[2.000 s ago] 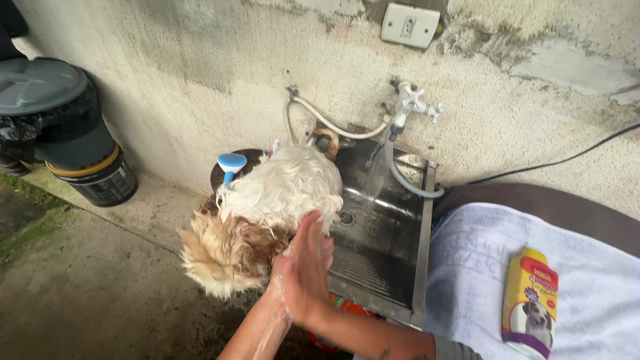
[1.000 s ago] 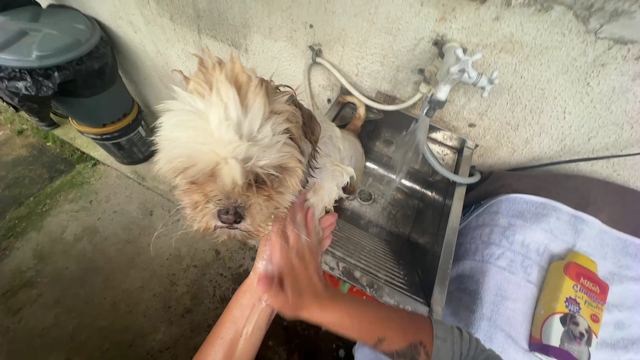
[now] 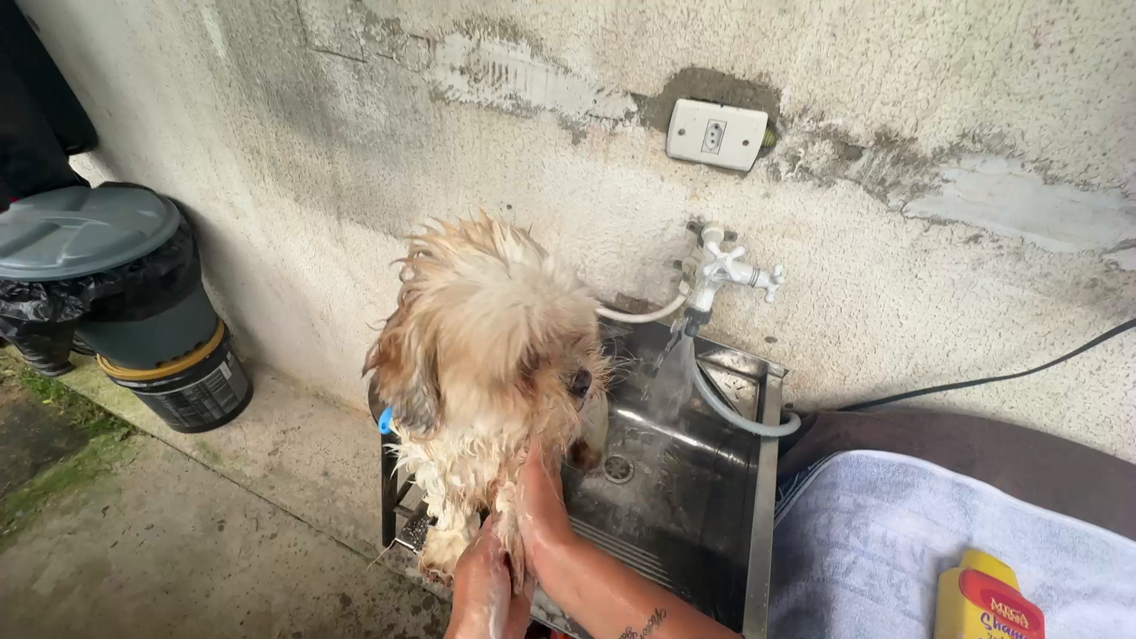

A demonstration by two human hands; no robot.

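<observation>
A wet, lathered dog [image 3: 497,355] with cream and tan fur sits at the left side of a stainless steel sink [image 3: 761,497], its head turned toward the right. My left hand [image 3: 484,568] is low at the dog's front leg [image 3: 506,528], and my right hand [image 3: 540,501] lies along the other side of that leg, against the chest fur. Both hands are wet, and the leg is between them; some fingers are hidden. Water runs from a white tap [image 3: 714,275] into the sink, near the drain [image 3: 619,469].
At right a yellow shampoo bottle [image 3: 981,599] lies on a pale towel [image 3: 887,524]. A grey hose [image 3: 723,408] hangs by the tap, below a wall socket [image 3: 717,133]. Lidded bin [image 3: 84,232] and black bucket [image 3: 200,390] stand left. A blue object [image 3: 385,421] shows behind the dog.
The dog has raised its head from low at the left and now faces right. My hands, pressed together before, are now around its front leg.
</observation>
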